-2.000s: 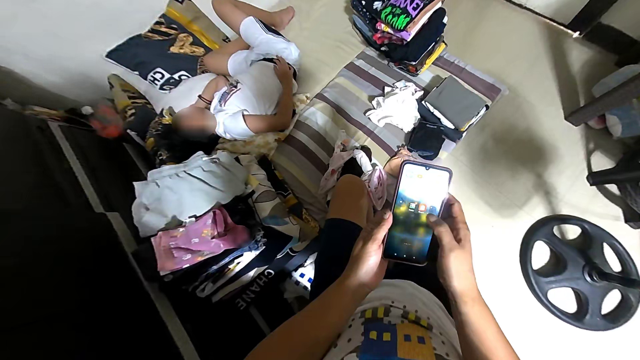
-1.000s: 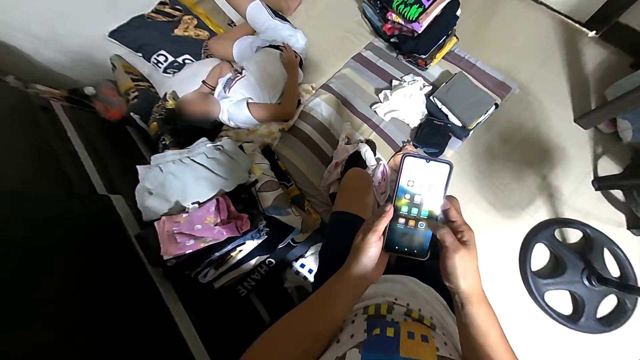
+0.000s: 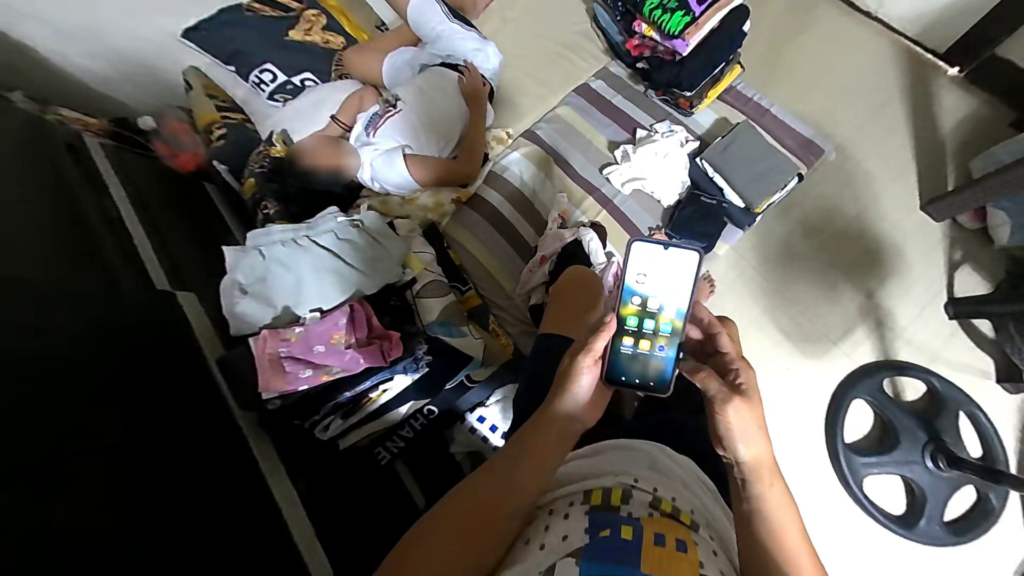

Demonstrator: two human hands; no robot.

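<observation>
A smartphone (image 3: 654, 316) with a lit screen of app icons is held upright over my lap. My left hand (image 3: 586, 376) grips its lower left side. My right hand (image 3: 724, 384) is at the lower right edge, fingers bent behind and beside the phone, thumb near the side; how firmly it holds is unclear. Beyond the phone, a crumpled white cloth (image 3: 654, 162) and a folded grey garment (image 3: 752, 164) lie on a striped mattress (image 3: 520, 188). A pink patterned garment (image 3: 324, 348) and pale shorts (image 3: 312, 264) top a clothes pile on the left.
Another person (image 3: 424, 120) lies at the upper left beside a black pillow (image 3: 264, 48). A stack of folded clothes (image 3: 688, 48) stands at the top. On the right are a black weight plate (image 3: 916, 452) on a bar and dark furniture legs (image 3: 972, 192).
The phone screen has gone from a mostly blurred colourful picture to a page of app icons. My right thumb has moved off the screen to the phone's right edge.
</observation>
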